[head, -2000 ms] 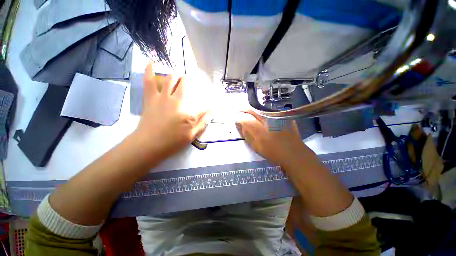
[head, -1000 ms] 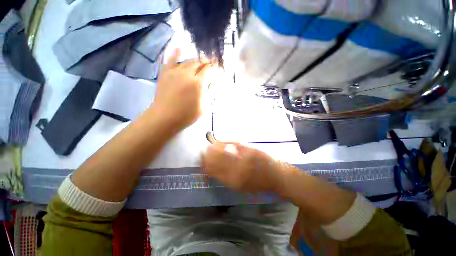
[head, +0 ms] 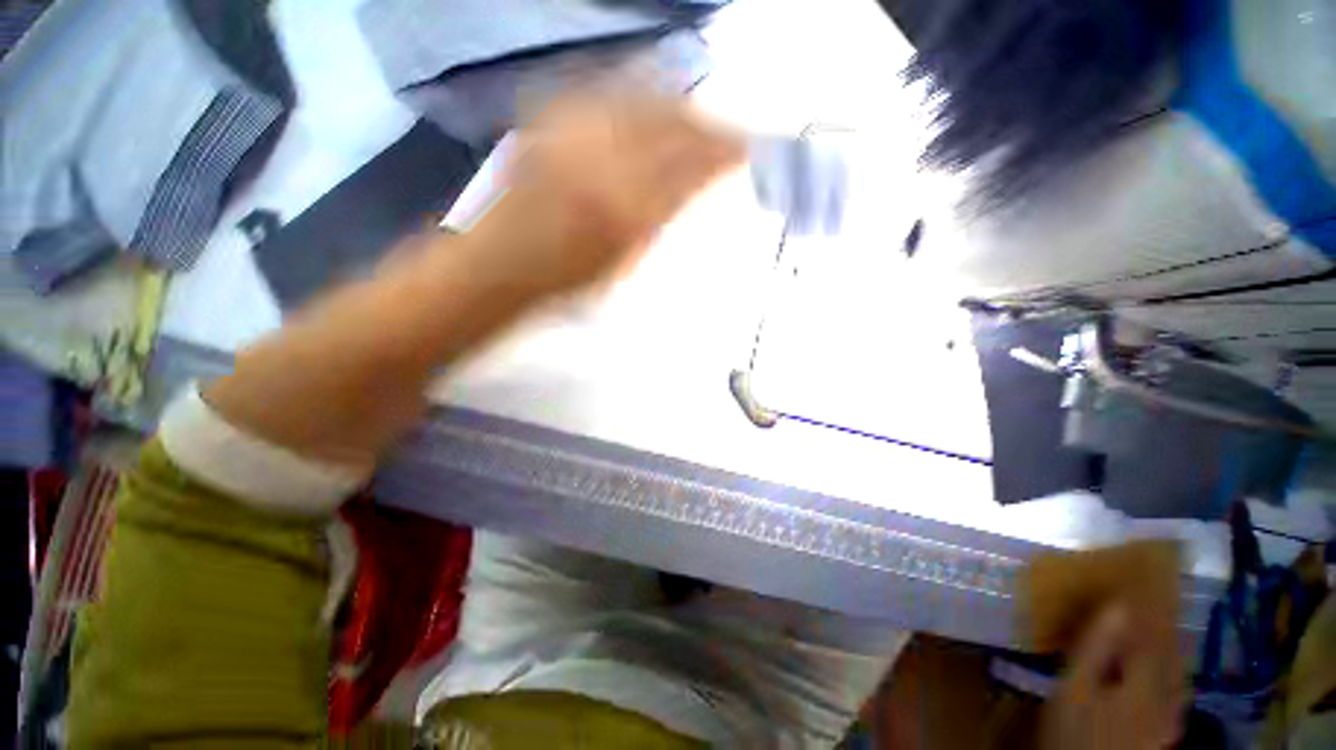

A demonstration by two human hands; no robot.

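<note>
My left hand (head: pixel 601 183) is blurred over the upper left of the table. A small grey-blue fabric piece (head: pixel 799 179), also blurred, shows at its fingertips and seems pinched there. My right hand (head: pixel 1121 677) is at the lower right, partly cut off by the bottom edge, and holds the tan-brown template (head: pixel 1099 582) over the ruled front edge. Grey sewn pieces (head: pixel 1033 425) lie on the bed by the presser foot area, right of the glare. The white machine head (head: pixel 1272 110) with its blue band is at the upper right.
A dark grey shaped piece (head: pixel 374 205) lies left, partly behind my left arm. Cut pieces (head: pixel 513 37) lie above it, with a striped-edge stack (head: pixel 183 161) at far left. Dark hair (head: pixel 1026 88) hides part of the machine. Blue-handled scissors (head: pixel 1253 601) are at the right edge.
The view has shifted, so the machine sits further right. My right hand has moved right and down, and the template now shows in it. A grey-blue piece now shows at my left fingertips.
</note>
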